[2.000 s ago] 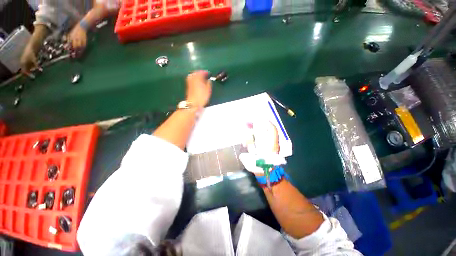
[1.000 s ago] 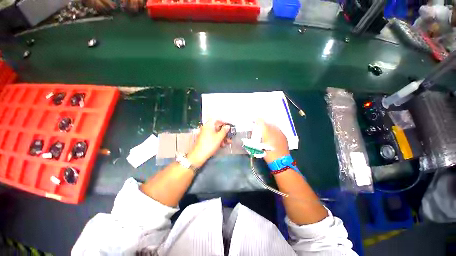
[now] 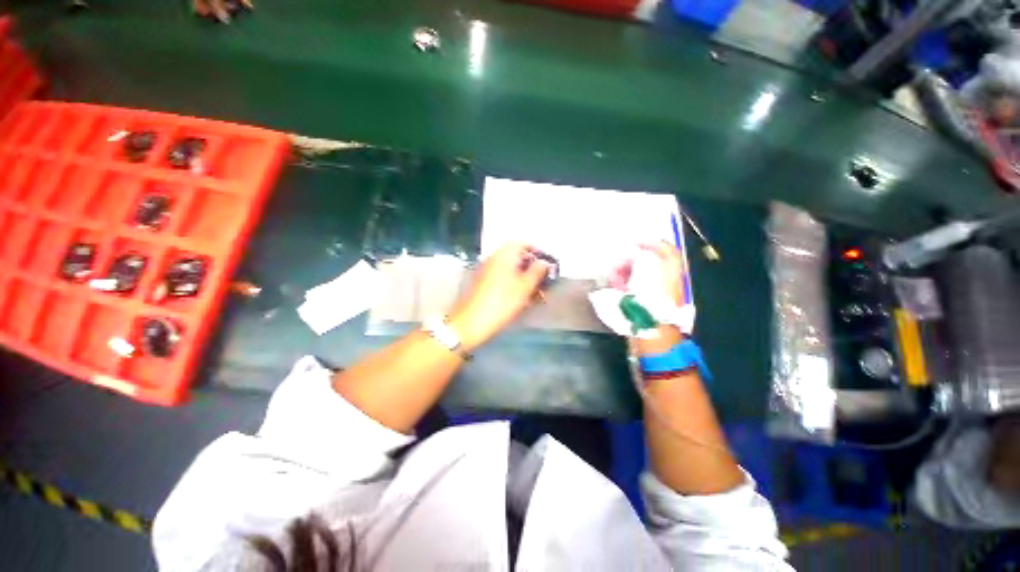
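Observation:
My left hand (image 3: 499,293) holds a dark round electronic module (image 3: 541,264) between its fingertips over the near edge of the white paper sheet (image 3: 582,212). My right hand (image 3: 654,285) is closed around a white glue syringe (image 3: 610,311) with a green adapter (image 3: 639,315) at its rear. The air hose runs back over my right wrist. The syringe tip is blurred; I cannot tell if it touches the module. Flat grey-beige pads (image 3: 416,293) lie along the paper's near edge.
A red compartment tray (image 3: 241,240) with several modules stands at left. A folded white paper (image 3: 338,298) lies beside the pads. At right are a thin tool (image 3: 701,236), a plastic-wrapped strip (image 3: 801,324) and the black controller (image 3: 878,318). Modules (image 3: 425,39) rest across the far side.
My left hand has come back from the far green surface and now holds a module near my right hand. The view has shifted. The right hand still holds the syringe.

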